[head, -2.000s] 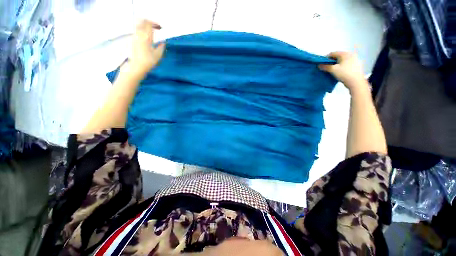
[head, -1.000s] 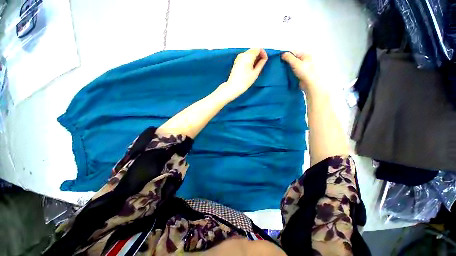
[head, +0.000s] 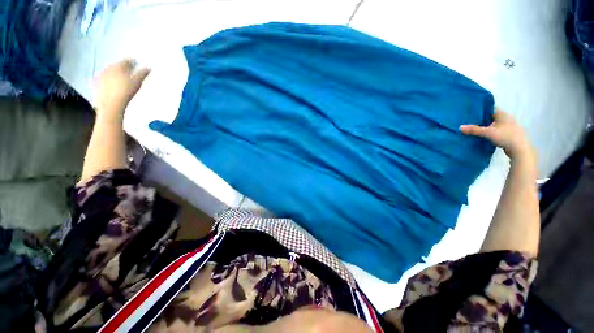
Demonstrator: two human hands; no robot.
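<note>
A teal garment [head: 332, 123] lies flat on the white table [head: 449, 29], slanting down to the right. Its gathered end is at the left and its wider end at the right, with several creases across it. My left hand [head: 120, 83] is off the cloth, left of the gathered end, empty with fingers apart. My right hand [head: 498, 132] is at the upper right corner of the garment, thumb on top of the cloth and the other fingers partly hidden at its edge.
A dark blue heap [head: 29, 45] is at the upper left. Grey-green material [head: 39, 156] lies beyond the table's left edge. A brown-grey item [head: 570, 227] is at the right rim. Clear plastic [head: 98, 8] shows at the top left.
The view has turned, so the garment now slants. My left hand has left the top edge near my right hand and moved far left. My right hand is still at the wide end's corner.
</note>
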